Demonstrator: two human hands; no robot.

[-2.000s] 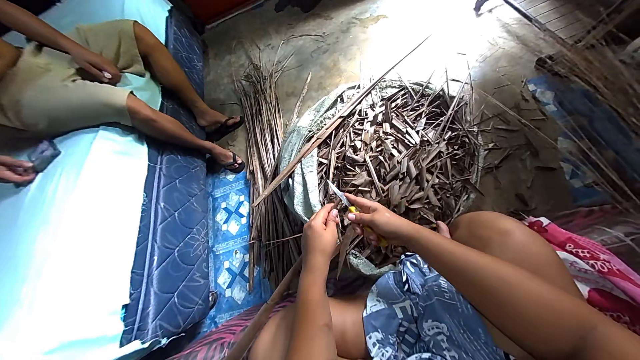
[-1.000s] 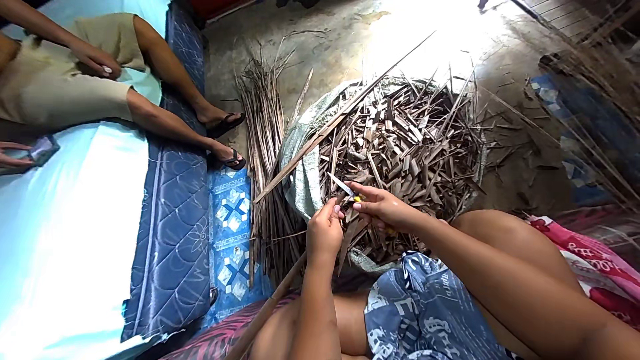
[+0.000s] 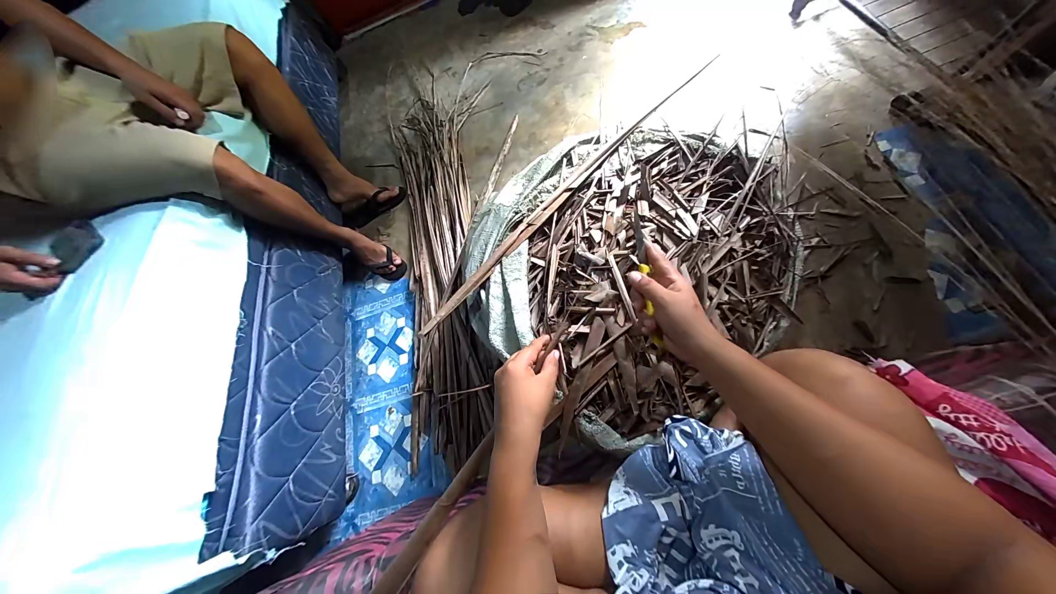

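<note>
My right hand (image 3: 672, 305) is closed on the yellow handle of a pair of scissors or a knife (image 3: 646, 289), its dark narrow blade pointing away over the heap. In my left hand (image 3: 528, 379) is the short end of a dried leaf strip (image 3: 554, 345), pinched between thumb and fingers. Both hands are over the near part of a white woven sack (image 3: 505, 285) with its rim rolled down, filled with short cut pieces of dried leaf (image 3: 610, 239). A long dry strip (image 3: 569, 186) lies slanting across the sack's left rim.
Left of the sack lies a bundle of long dried leaves (image 3: 437, 190). A person in tan shorts and sandals sits on a blue mattress (image 3: 289, 396), a dark object (image 3: 76, 246) in one hand. More long dried stalks (image 3: 973, 124) are at the right, and scraps lie on the floor.
My hands were close together at the blade; now they are apart. The right hand has moved away to the right with its tool, and the blade points more straight ahead.
</note>
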